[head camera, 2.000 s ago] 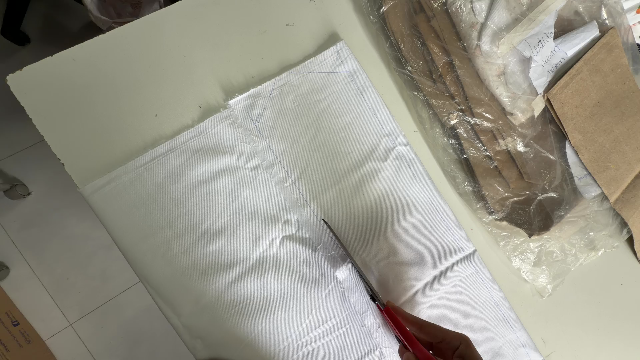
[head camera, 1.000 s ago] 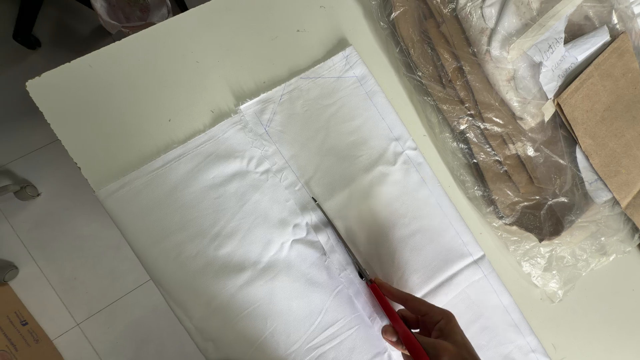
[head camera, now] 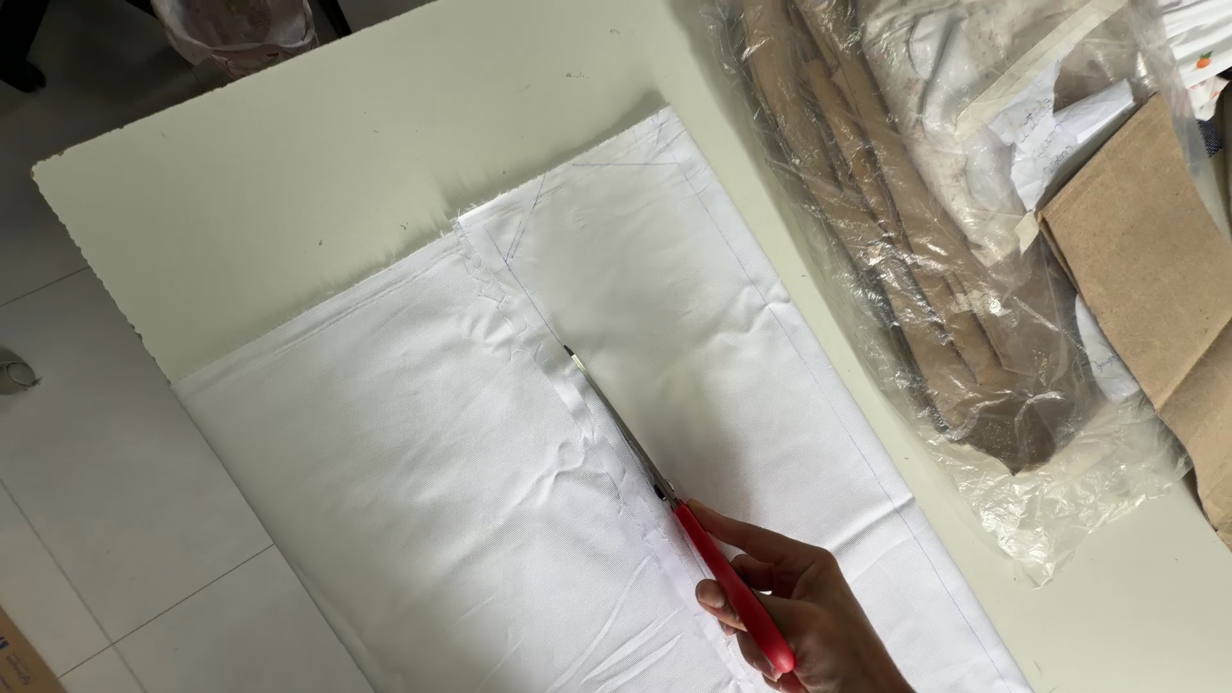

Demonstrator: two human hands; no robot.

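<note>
White woven fabric [head camera: 414, 462] lies over a pale table, with thin blue lines drawn on it and a frayed cut edge down its middle. My right hand [head camera: 799, 597] grips the red handles of a pair of scissors [head camera: 736, 587] at the lower centre. The blades point up and left along a drawn line, and their tip rests at the line, below an angled mark near the fabric's top edge. How far the blades are parted cannot be told. My left hand does not show.
At the right of the table [head camera: 318, 183], a clear plastic bag [head camera: 1039, 520] holds folded brown material, beside brown paper [head camera: 1145, 260] and a note with writing. Beyond the table's left edge is a tiled floor [head camera: 115, 443], with a lined bin [head camera: 241, 34] at the top.
My right hand and the scissors have moved up along the drawn line, toward the angled mark near the fabric's top edge.
</note>
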